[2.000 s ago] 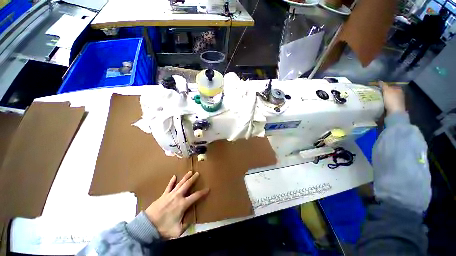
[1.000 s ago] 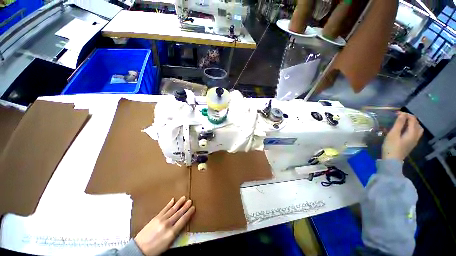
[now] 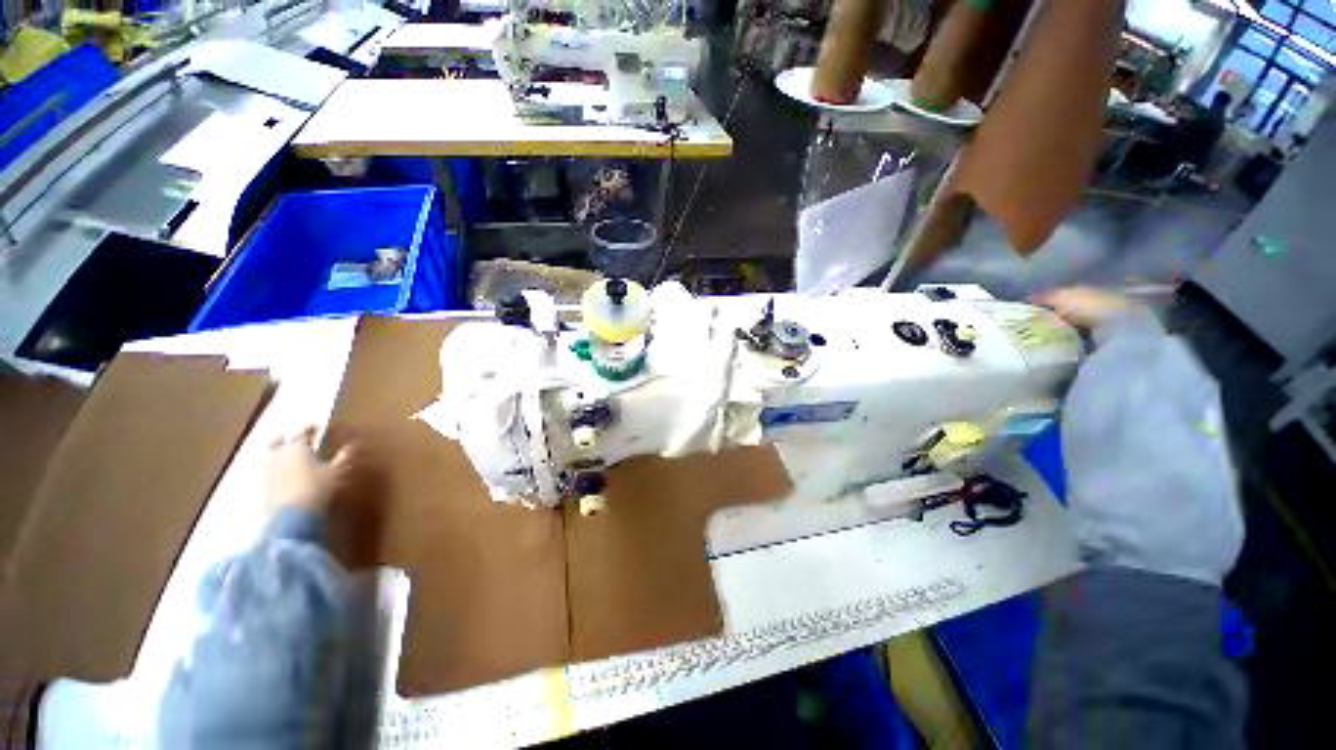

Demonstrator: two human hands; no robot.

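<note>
A brown cut panel [image 3: 491,601] with notched corners and a seam line down its middle lies under the left end of the white sewing machine [image 3: 659,396]. The needle area is hidden by the head. My left hand [image 3: 308,476] is blurred at the panel's left edge; I cannot tell if its fingers grip the edge. My right hand [image 3: 1092,308] is at the far right end of the head by the handwheel, partly hidden by the sleeve; its grip does not show clearly.
More brown panels [image 3: 132,513] lie at the left. Dark and red snips [image 3: 979,503] lie right of the head. A small bottle [image 3: 615,330] and white cloth [image 3: 491,396] sit on the head. A blue bin [image 3: 330,257] stands behind. A brown piece [image 3: 1048,125] hangs behind the machine.
My left hand has moved from the seam near the front edge to the panel's left edge. My right hand was raised off the handwheel area and is back against the head's end.
</note>
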